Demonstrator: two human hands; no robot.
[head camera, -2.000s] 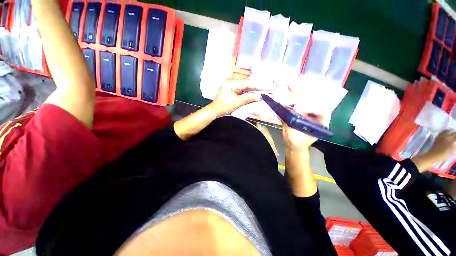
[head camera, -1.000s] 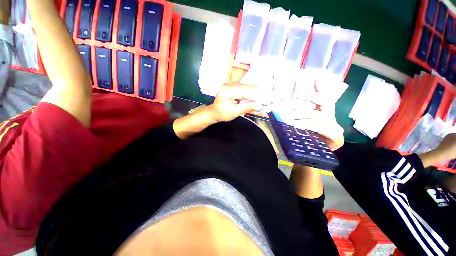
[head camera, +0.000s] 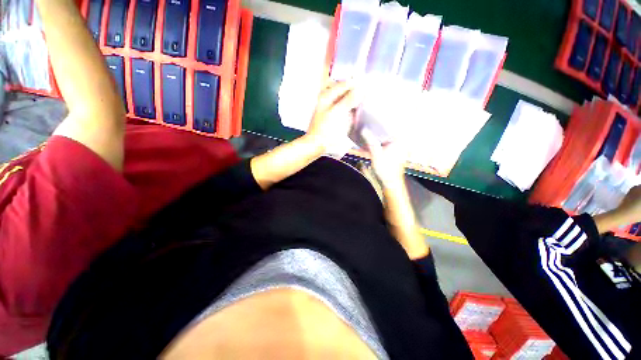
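Note:
My left hand (head camera: 329, 118) is at the near left corner of the phone tray (head camera: 334, 36), and my right hand (head camera: 385, 160) is just right of it. Between them is a pale, blurred protective bag (head camera: 370, 125) with a greyish shape inside, seemingly a phone. Both hands appear to grip it; glare hides the fingertips. Frosted bags with dark phones (head camera: 418, 50) stand in the tray's upper row. White sheets (head camera: 450, 126) cover its lower row.
White sheets (head camera: 303, 74) lie left of the tray, a loose white pile (head camera: 528, 146) right. An orange-red tray of dark phones (head camera: 237, 77) is at left. Neighbours in red (head camera: 49, 232) and black (head camera: 562, 274) sit close. Orange-red trays (head camera: 502, 323) are on the floor.
The dark phone with keys showing, earlier in my right hand, is no longer plainly visible. My right hand has moved left, close to my left hand, with the pale bag between them.

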